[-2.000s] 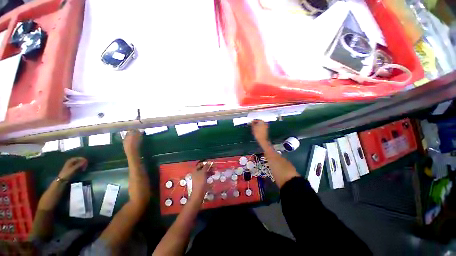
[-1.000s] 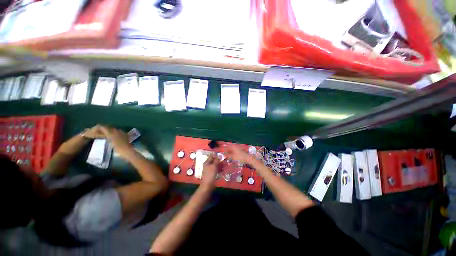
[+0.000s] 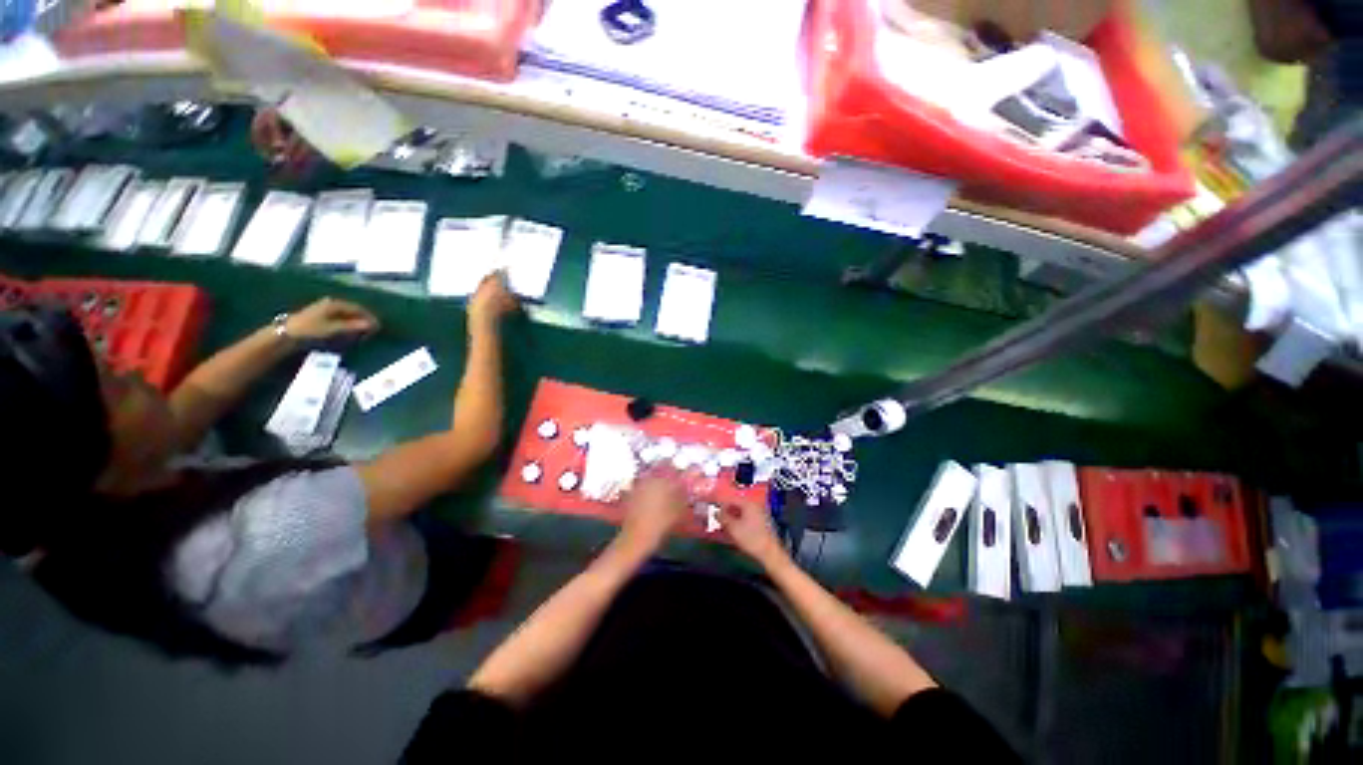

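A red foam tray [image 3: 523, 493] lies in front of me with round white parts in it. Crumpled whitish clear bags [image 3: 606, 460] lie on its left half. A black and silver cluster of small parts [image 3: 812, 468] sits at its right end, and a small black lump [image 3: 641, 408] at its upper edge. My left hand [image 3: 653, 511] is over the tray's lower edge. My right hand [image 3: 750, 526] is at the tray's lower right, next to a small whitish piece [image 3: 713, 517]. Both hands are small and blurred, and what the fingers hold cannot be told.
White cards [image 3: 614, 284] stand in a row along the green belt [image 3: 598, 356]. A co-worker [image 3: 299, 523] at left reaches to the row. Long white boxes [image 3: 990, 528] and a second red tray [image 3: 1166, 523] are at right. A white roll [image 3: 884, 417] is beside a slanting metal post [image 3: 1106, 292].
My hands have moved down to the tray's near edge, the right from the belt's far side at first. The co-worker's right hand has moved to the cards. The view has shifted.
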